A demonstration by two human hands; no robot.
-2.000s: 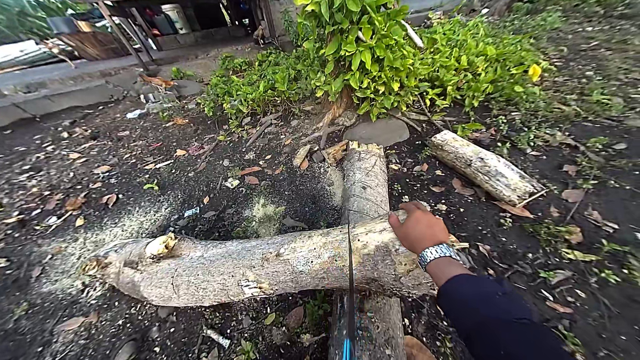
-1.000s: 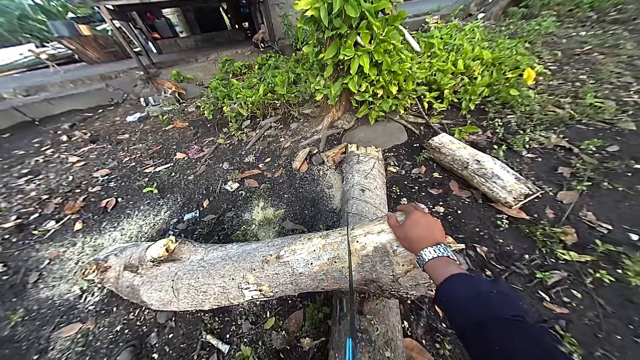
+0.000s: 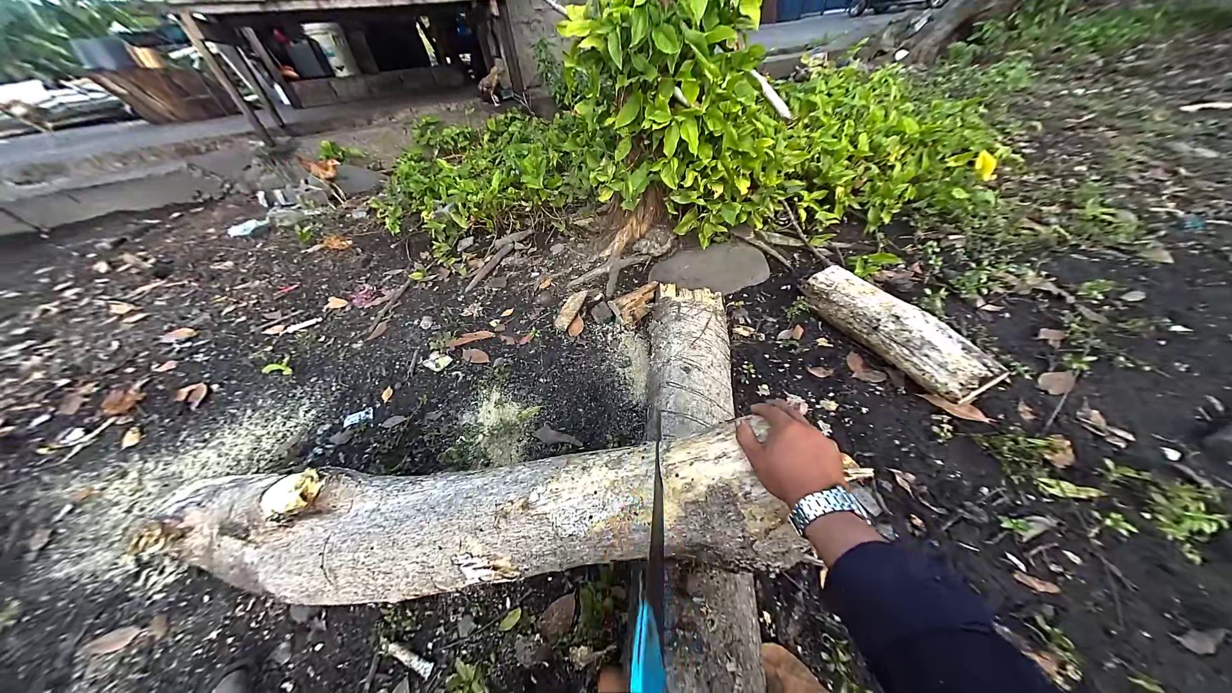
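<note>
My right hand, with a metal watch on its wrist, grips the top of a pale, barky log near its right end. That log lies crosswise over a second log, which points away from me. Seen nearly edge-on, the blade of a saw runs across the upper log, left of my right hand. How deep it sits in the wood I cannot tell. Its blue handle leaves the frame at the bottom. My left hand is not clearly in view; a small skin-coloured patch shows beside the handle at the bottom edge.
A short cut log lies on the dark soil at right. Sawdust and dry leaves are scattered at left. Beyond the logs are a flat stone, wood chunks and a leafy plant. A raised wooden structure stands at back left.
The saw has moved forward, and more of its blue handle shows than one second ago. My right hand stays on the log, and the logs lie as before.
</note>
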